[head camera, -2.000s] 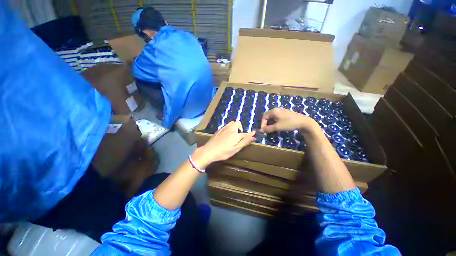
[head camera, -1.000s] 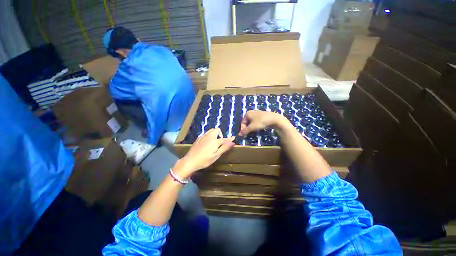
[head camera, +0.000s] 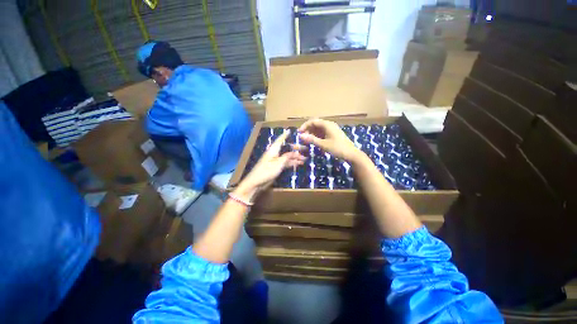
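Observation:
An open brown carton (head camera: 341, 201) lies in front of me with its long lid standing up behind. It holds rows of small round black parts (head camera: 405, 158) with white strips between them. My left hand (head camera: 275, 163) is over the left part of the rows, its fingers raised and apart. My right hand (head camera: 326, 138) is just right of it over the rows, its fingers bent, with thumb and fingertips near the left fingertips. Whether a small piece is between the right fingertips cannot be told. The parts under both hands are hidden.
Closed cartons (head camera: 297, 248) are stacked under the open one. Tall brown cardboard (head camera: 500, 164) stands close on the right. A person in a blue smock (head camera: 202, 120) crouches at back left; another blue smock (head camera: 44, 221) is close at the left edge. More cartons (head camera: 430, 73) stand at back right.
Both hands have moved from the near edge of the carton farther back over the rows, and the left fingers have spread. The view has shifted, with the carton now lower in the picture.

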